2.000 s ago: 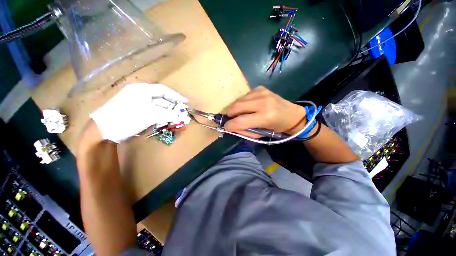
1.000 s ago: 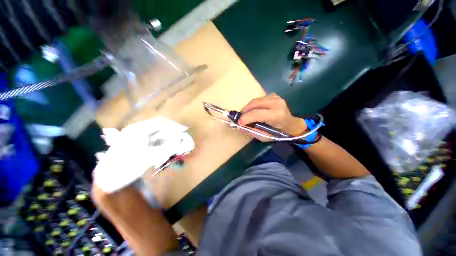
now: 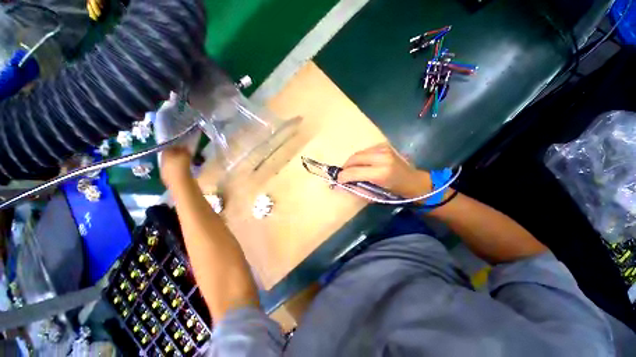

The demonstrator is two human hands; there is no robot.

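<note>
My right hand [image 3: 373,171] is bare and holds the dark soldering iron [image 3: 356,183], its metal tip over the tan board [image 3: 300,230]. A pale cable curves from it past a blue wrist strap [image 3: 441,183]. My left hand [image 3: 173,125], in a white glove, is stretched out at the far left beside the clear cone. It is blurred and partly hidden, and what it holds cannot be told. One white plastic housing [image 3: 262,206] lies on the board. Another white housing [image 3: 215,203] lies at the board's left edge, by my left forearm.
The clear cone [image 3: 240,129] stands over the board, with a black ribbed hose [image 3: 104,84] and a metal gooseneck [image 3: 91,169] at left. A black compartment tray [image 3: 159,296] and blue bin [image 3: 101,233] are lower left. Coloured wires [image 3: 439,72] lie on the green mat. A plastic bag [image 3: 600,174] is at right.
My left hand has moved from above the board to the far left. The wired piece it held no longer shows. My right hand still holds the iron. The view has shifted left.
</note>
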